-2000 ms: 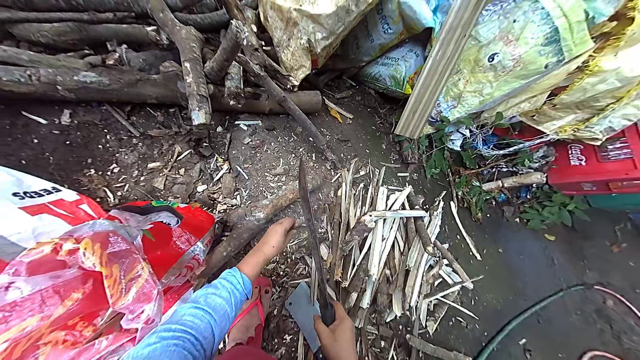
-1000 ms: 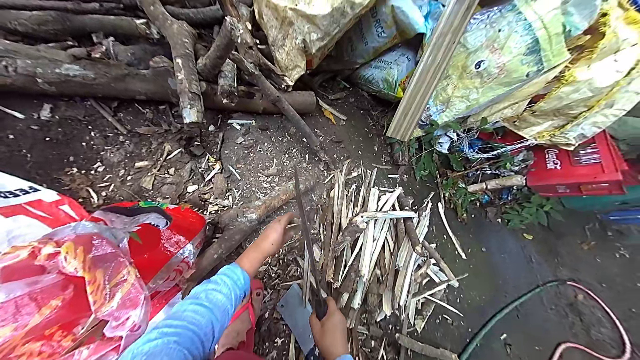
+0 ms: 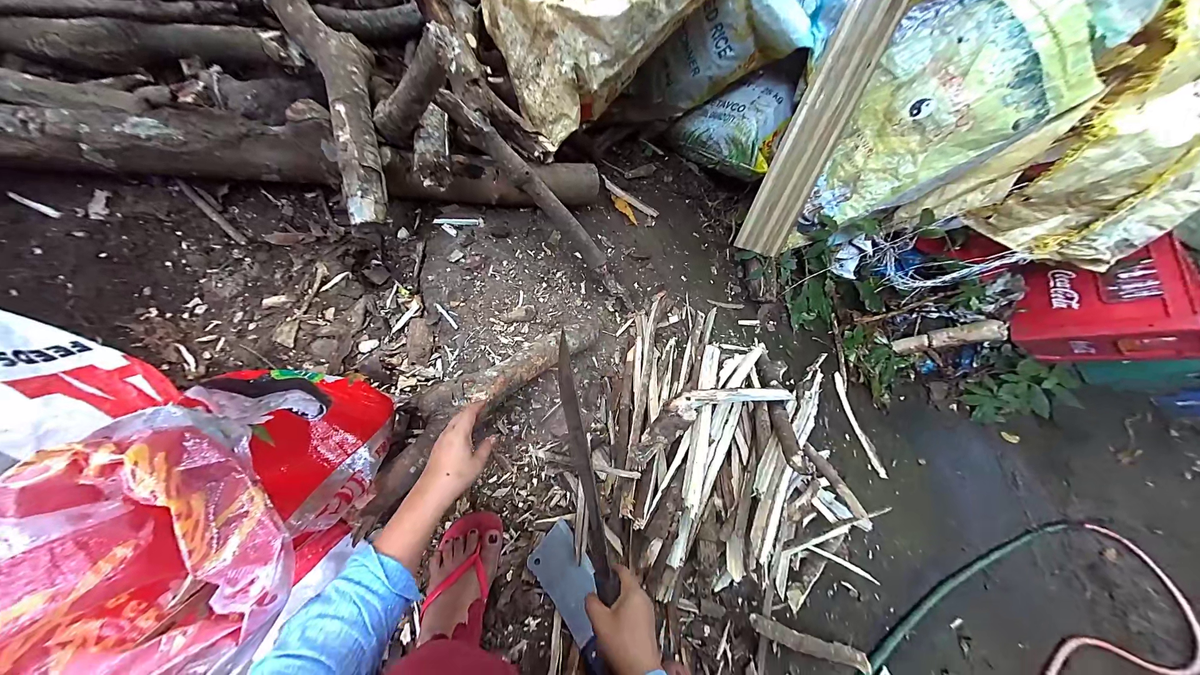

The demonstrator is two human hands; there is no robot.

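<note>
My right hand (image 3: 626, 621) grips the dark handle of a long machete (image 3: 579, 450), whose narrow blade points up and away from me. Under that hand, a wide grey cleaver blade (image 3: 564, 574) lies on the ground by my foot. My left hand (image 3: 457, 452) has its fingers spread at a short branch (image 3: 514, 372) on the soil; whether it touches the wood I cannot tell. Right of the machete spreads a heap of split wood sticks (image 3: 712, 450).
Thick logs (image 3: 169, 142) are stacked at the upper left. A red and white feed sack (image 3: 323, 436) stands left. A wooden plank (image 3: 816, 131) leans near filled sacks (image 3: 947, 112). A red Coca-Cola crate (image 3: 1111, 305) and a garden hose (image 3: 975, 562) are at the right.
The machete tip and my left hand show only slight shifts. Both hands stay in about the same places, the right one still on the machete handle.
</note>
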